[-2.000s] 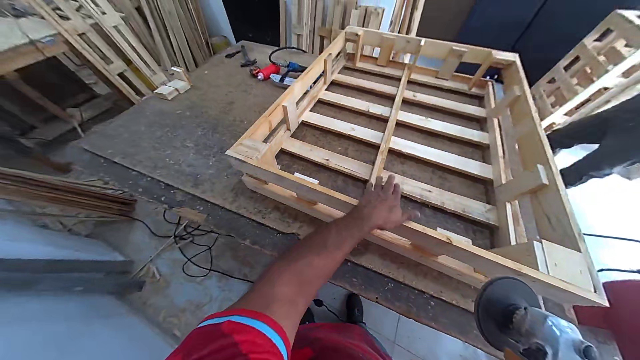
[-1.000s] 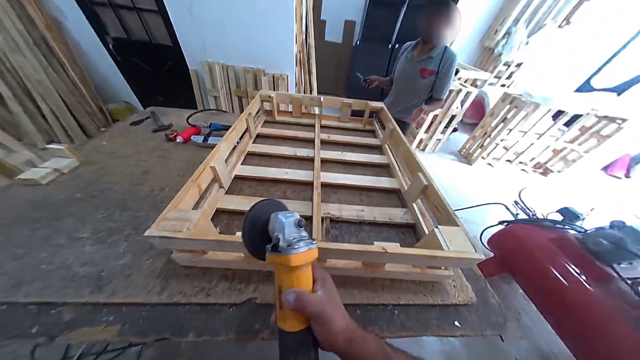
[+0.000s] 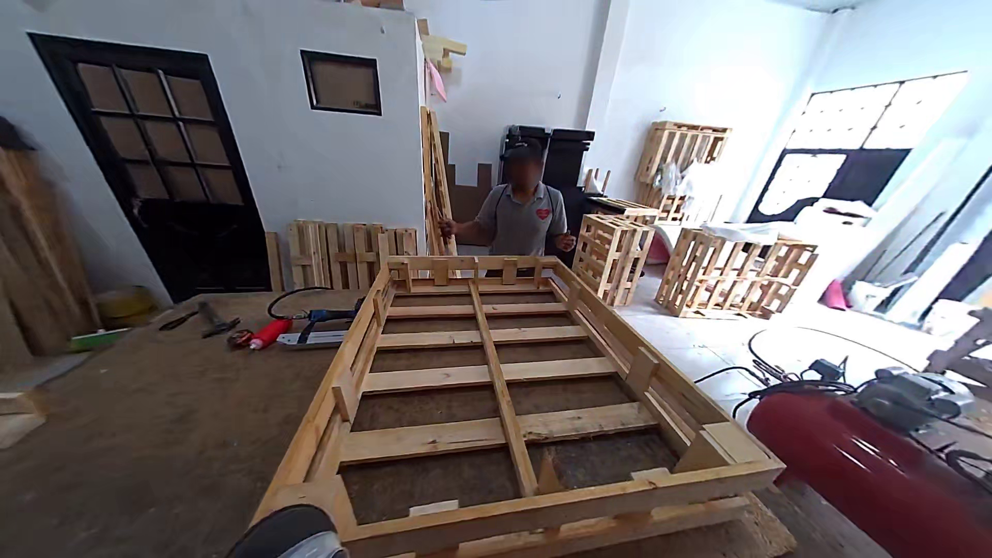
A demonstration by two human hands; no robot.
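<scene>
A large slatted wooden frame [image 3: 508,403] lies on the brown workbench [image 3: 178,418], with a long centre batten [image 3: 500,380] across its slats. At the bottom edge, over the frame's near left corner, the disc end of an angle grinder [image 3: 291,533] pokes into view; the hand on it is out of the picture. Neither my left hand nor my right hand can be seen. On the bench left of the frame lie a blue-handled air nailer [image 3: 318,329], a red bottle [image 3: 270,333] and a hammer [image 3: 213,319].
Behind the frame's far end stands a person [image 3: 521,213] in a grey shirt. A red air compressor [image 3: 852,457] with hoses is at the right. Pallet-wood crates [image 3: 732,271] stand on the floor beyond; pallet boards [image 3: 349,252] lean on the wall.
The view has swung up to the room. The grinder has dropped to the bottom left edge, and the hand that gripped it has left view. The person behind now faces the frame, hands apart.
</scene>
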